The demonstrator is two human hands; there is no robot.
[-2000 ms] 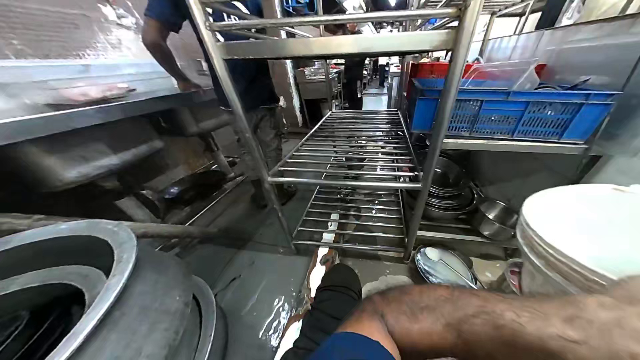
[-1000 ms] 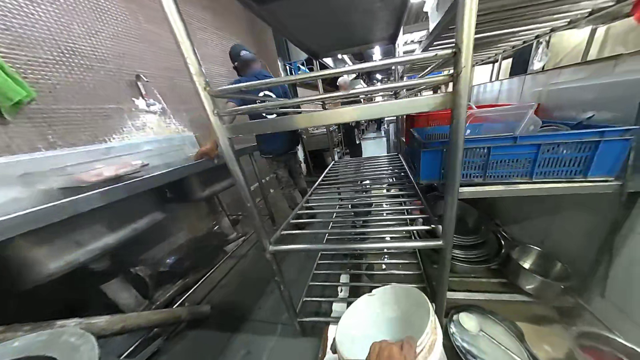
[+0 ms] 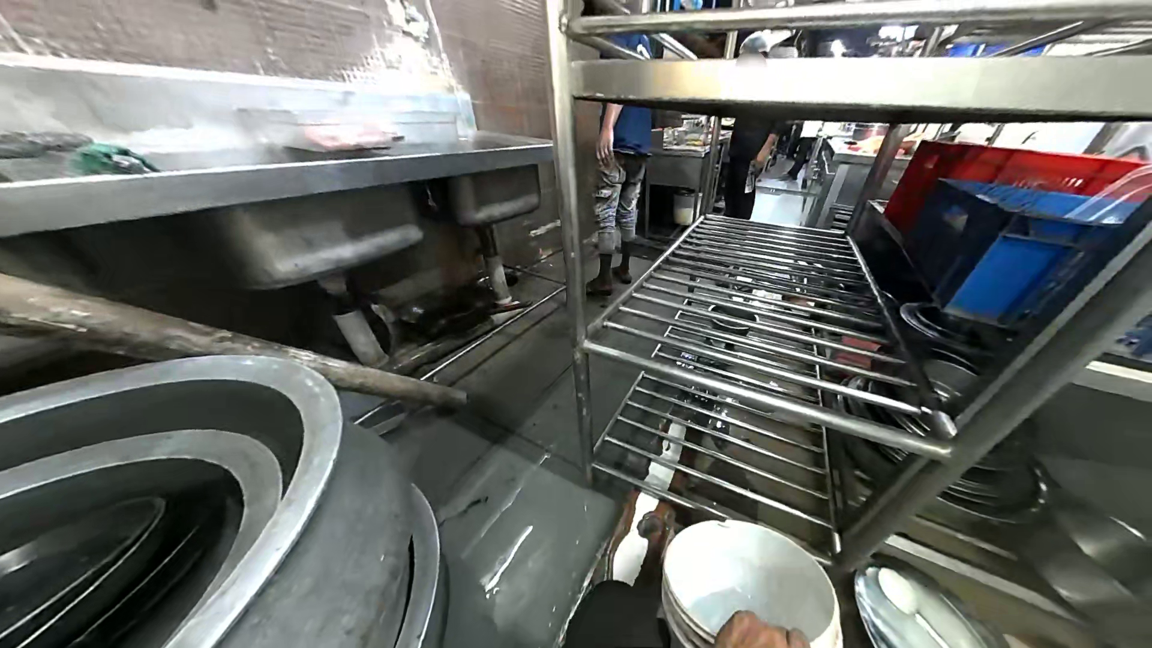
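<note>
A white plastic bucket [image 3: 747,576] stands upright low at the bottom centre-right of the head view, close to the foot of the metal rack. My right hand [image 3: 760,632] is at its near rim, fingers curled over the edge; the rest of the hand is below the frame. My left hand is out of view. Right of the bucket lies a shallow metal dish [image 3: 909,612] with a white ladle or spoon [image 3: 898,592] in it. A dark-clothed knee [image 3: 616,616] shows left of the bucket.
A tubular steel rack [image 3: 765,387] rises ahead. Large nested metal pots [image 3: 360,531] and a wooden pole [image 3: 387,382] are at left, below a steel sink counter [image 3: 270,180]. Blue [image 3: 1017,270] and red crates [image 3: 954,180] sit at right. A person [image 3: 621,171] stands beyond the rack.
The bucket, at the far right two seconds ago, is now at the bottom centre-right with my right hand on its rim. The view has turned left and down since one second ago.
</note>
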